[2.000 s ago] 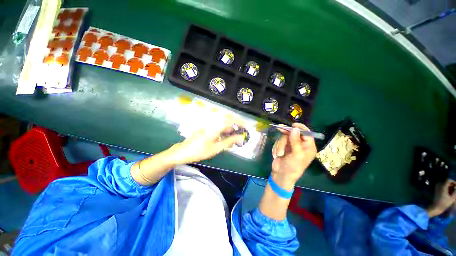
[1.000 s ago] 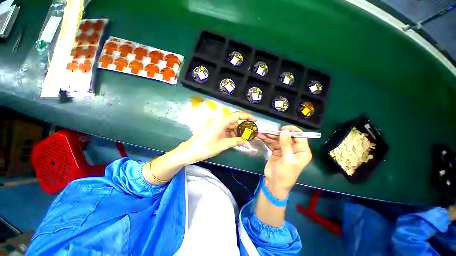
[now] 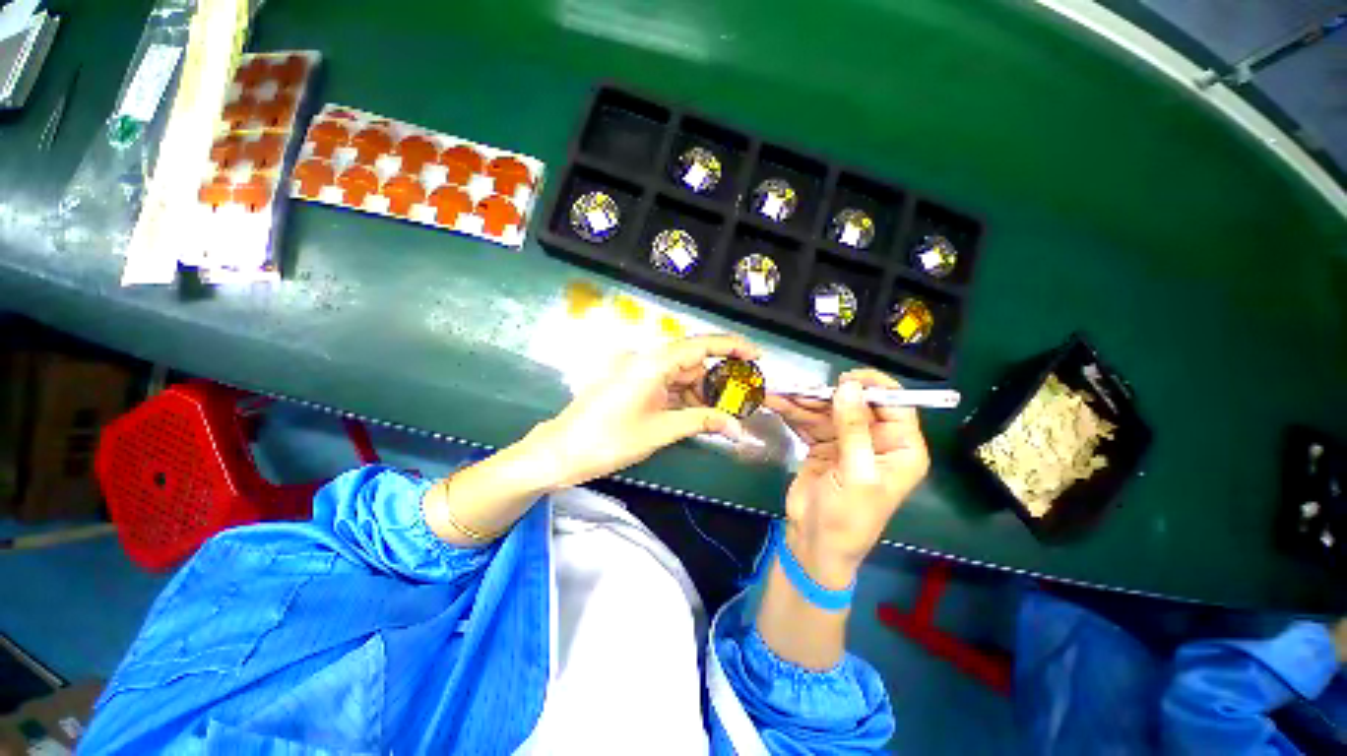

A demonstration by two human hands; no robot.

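Note:
My left hand [image 3: 650, 402] holds a round electronic unit [image 3: 736, 387] by its edge above the bench edge; a yellow patch shows on its face. My right hand [image 3: 860, 455] holds pale tweezers [image 3: 901, 396], their tips at the unit's right side; whether they touch it I cannot tell. Below the hands lies a pale carrier sheet [image 3: 569, 343] with several amber stickers [image 3: 629, 309]. The black component tray [image 3: 550, 225] behind has one empty pocket at its back left. Its other pockets hold units with white pieces, except the front right unit [image 3: 910, 321], which looks amber.
A black scrap box [image 3: 1130, 452] heaped with cream bits stands right. Orange die-cut sheets [image 3: 402, 189], a long pale strip [image 3: 189, 141] and a clear bag [image 3: 136, 111] lie left. A red stool [image 3: 175, 476] stands front left. Another person's blue sleeve [image 3: 1256, 687] shows lower right.
My left hand has raised and turned the unit so its yellow-patched face shows. The tweezers have moved from the sheet's right end to the unit. The view has shifted slightly.

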